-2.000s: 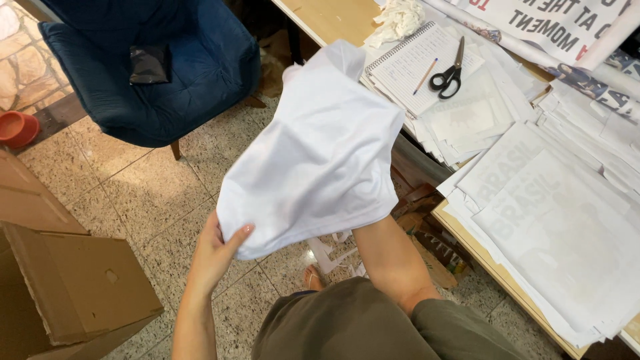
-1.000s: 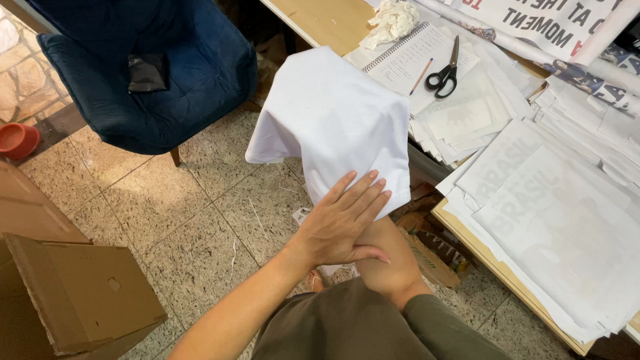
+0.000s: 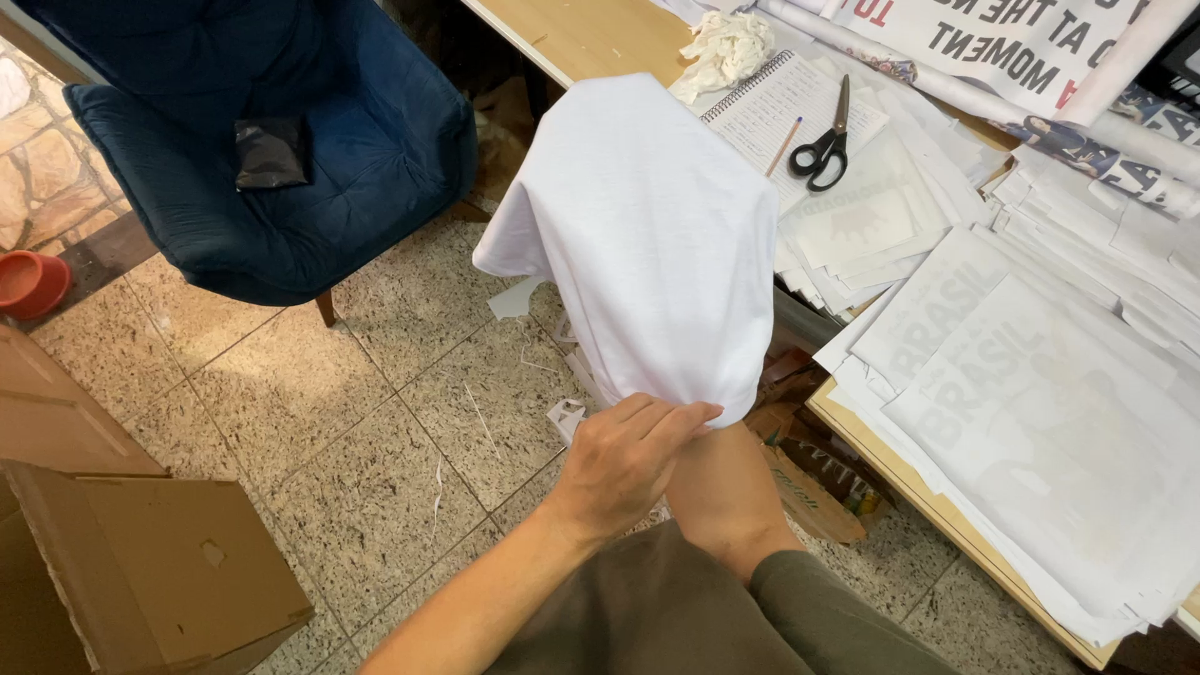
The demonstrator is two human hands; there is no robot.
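A white fabric piece (image 3: 656,225) is draped over my right hand and forearm, its top rounded over the covered hand and a corner hanging at the left. My left hand (image 3: 637,455) pinches the lower hem of the cloth between thumb and fingers, just above my bare right forearm. My right hand is hidden under the cloth, so its fingers cannot be seen.
Black-handled scissors (image 3: 829,150), a pen (image 3: 784,146) and a spiral notebook (image 3: 757,105) lie on the table beside stacked printed sheets (image 3: 1050,422). A blue armchair (image 3: 375,159) holds a black packet (image 3: 271,153). An open cardboard box (image 3: 187,562) stands lower left; paper scraps lie on the floor.
My left hand has gone from the cloth's left edge to lying flat on its lower part, and now grips the hem there. The cloth has gone from spread sideways to draped over my right arm.
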